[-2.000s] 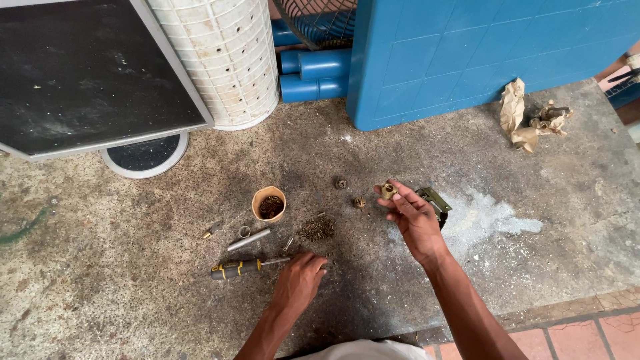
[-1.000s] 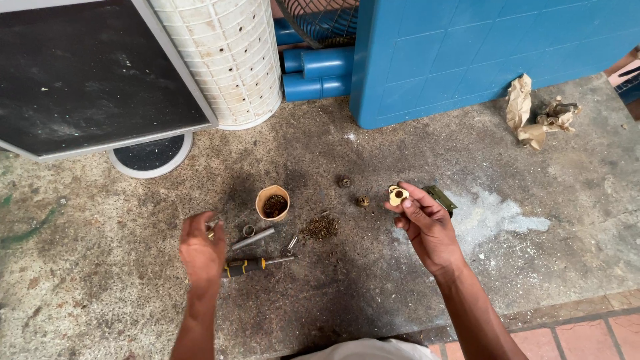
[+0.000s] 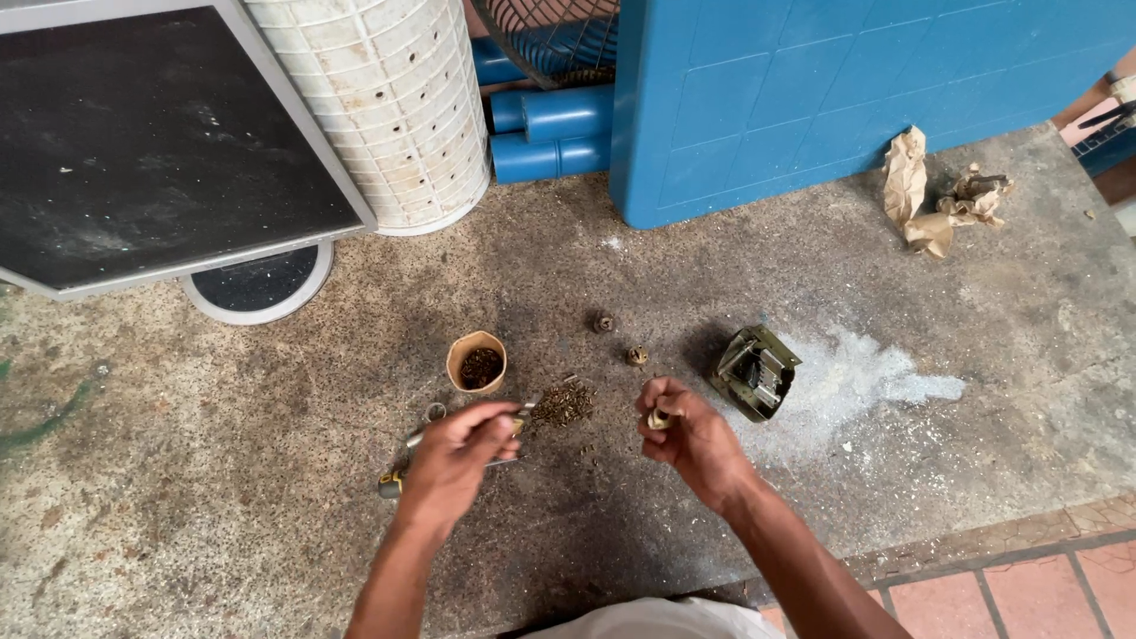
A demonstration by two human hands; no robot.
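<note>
My left hand (image 3: 461, 448) pinches a small brass piece (image 3: 517, 426), blurred, just left of a pile of tiny brass pins (image 3: 564, 402). Between the fingers of my right hand (image 3: 688, 435) is a brass lock cylinder part (image 3: 658, 418). Two small round metal parts, one dark (image 3: 603, 321) and one brass (image 3: 637, 355), stand beyond my right hand. A paper cup (image 3: 477, 362) with small brass bits is beyond my left hand. A metal ring (image 3: 435, 412), a metal tube (image 3: 414, 438) and a screwdriver's dark and yellow handle (image 3: 390, 484) lie partly hidden beside my left hand.
An opened metal lock case (image 3: 756, 373) sits right of my right hand, beside white powder (image 3: 852, 382). Behind are a monitor (image 3: 169, 142), a white perforated cylinder (image 3: 390, 106), blue pipes (image 3: 568, 133), a blue panel (image 3: 852, 98) and crumpled brown paper (image 3: 905, 186). The worktop's front edge is near.
My left hand has moved right from beside the cup's left toward the pin pile. My right hand, still holding the brass part, has moved left, so the lock case shows more fully.
</note>
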